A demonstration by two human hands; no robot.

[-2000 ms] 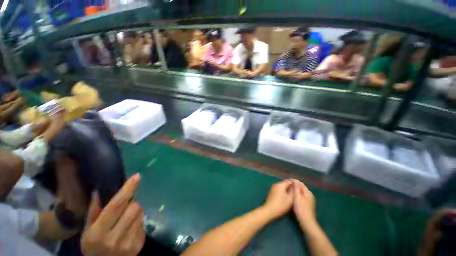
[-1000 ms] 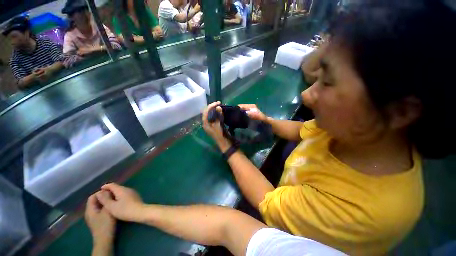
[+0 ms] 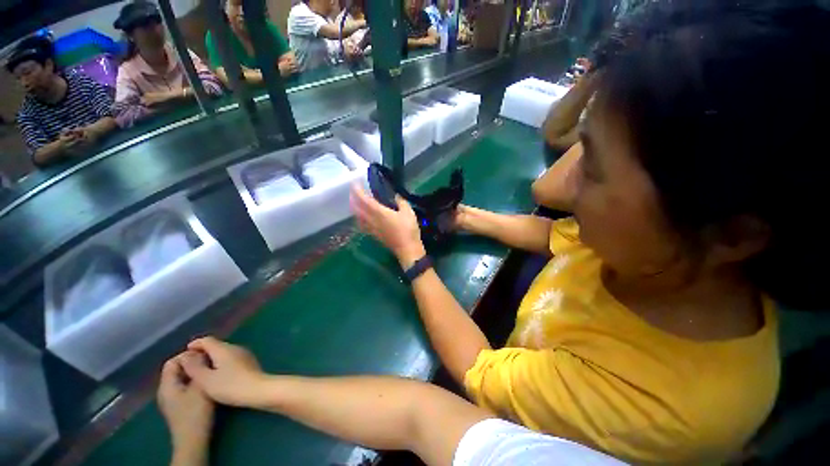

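My left hand and my right hand are clasped together over the green bench at the lower left; I see nothing in them. My right forearm runs in from the white sleeve at the bottom right. A neighbour in a yellow top sits at my right and holds a black head strap mount in both hands above the bench. A small blue light shows on it. White foam trays stand along the line, the nearer ones holding two bagged lumps each.
A green post rises between the bench and the dark conveyor. Several people sit across it, one in a striped top. More trays stand further along the line.
The view has swung right from my front to the neighbour. Since one second ago, the neighbour has turned and spread the black strap mount. My hands stay clasped.
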